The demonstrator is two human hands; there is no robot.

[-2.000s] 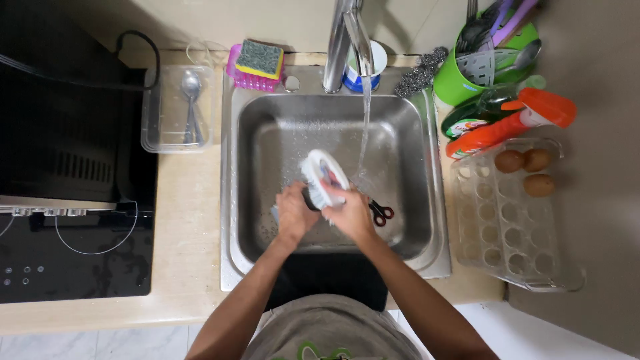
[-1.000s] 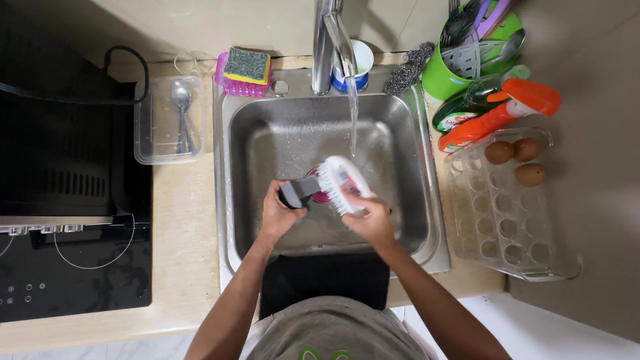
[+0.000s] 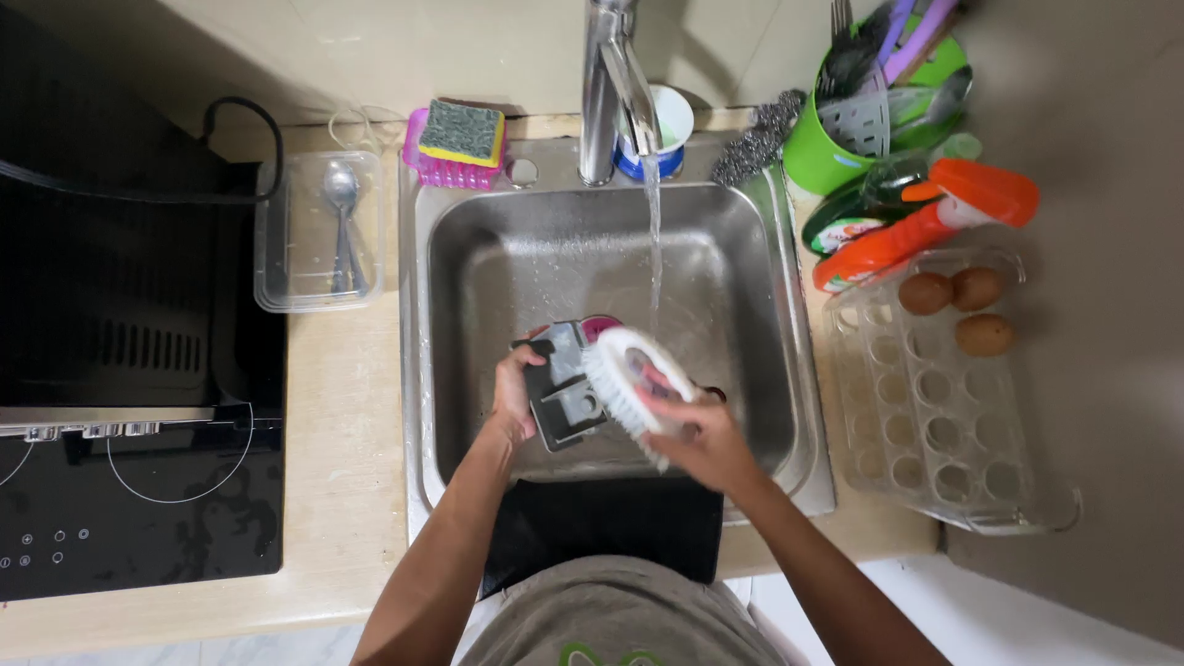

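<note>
Over the steel sink, my left hand grips the left edge of a black and grey plastic part with recesses in it. My right hand is closed around the handle of a white scrub brush, whose bristles face left, against or very near the part's right side. Water runs from the faucet into the sink behind the brush. Partly hidden on the sink floor are a pink round item and a dark red loop beside my right hand.
Left of the sink stands a clear plastic container with spoons. Behind it are a sponge on a pink holder and a steel scourer. At right are a green utensil holder, an orange spray bottle and an egg tray with several eggs.
The plastic part, mostly hidden two seconds ago, now shows its recessed side. The brush has moved from above my hands to the right of the part, with its bristles turned to the left.
</note>
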